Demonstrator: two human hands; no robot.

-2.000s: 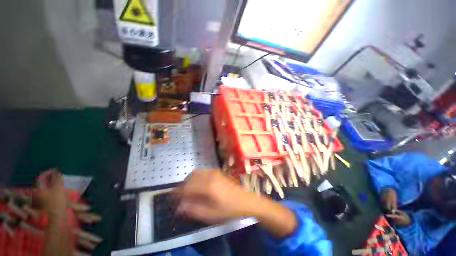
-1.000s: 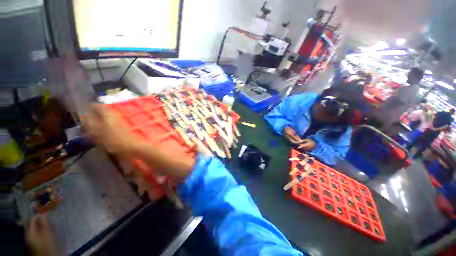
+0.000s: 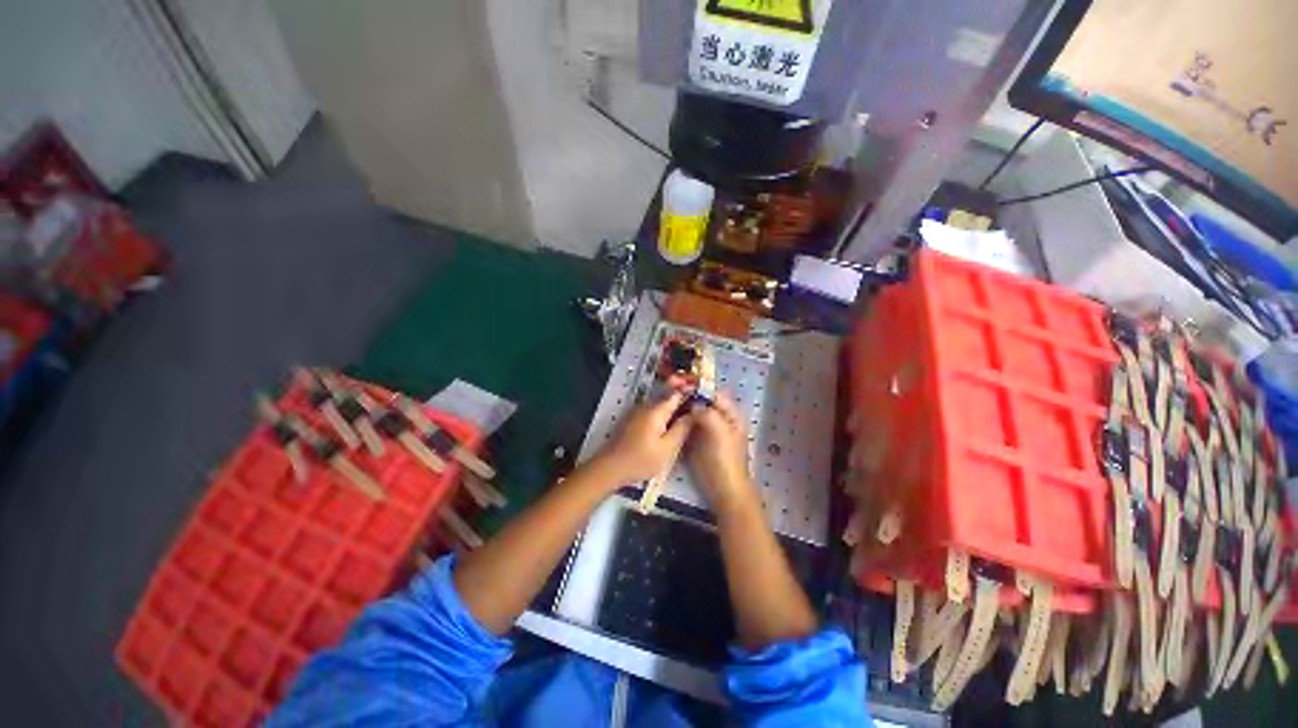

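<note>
A watch with pale beige strap ends (image 3: 659, 481) is held between my two hands over the perforated plate. Its dark head is mostly hidden by my fingers. My left hand (image 3: 652, 434) and my right hand (image 3: 716, 438) meet at the watch, fingertips close together. Just beyond them the small orange-brown fixture with a dark centre (image 3: 685, 359) sits on the silver-grey perforated plate (image 3: 792, 427). One strap end hangs down toward the keyboard.
A red tray (image 3: 271, 569) with several watches at its far end is at left. A tall stack of red trays (image 3: 1004, 413) with many watches stands at right. The laser head (image 3: 746, 135), a white bottle (image 3: 685, 219), keyboard (image 3: 669, 580) and monitor (image 3: 1196, 100) are around the plate.
The view has swung back left from the other worker's bench. My right hand has left the tray stack and joined my left hand at a watch above the plate.
</note>
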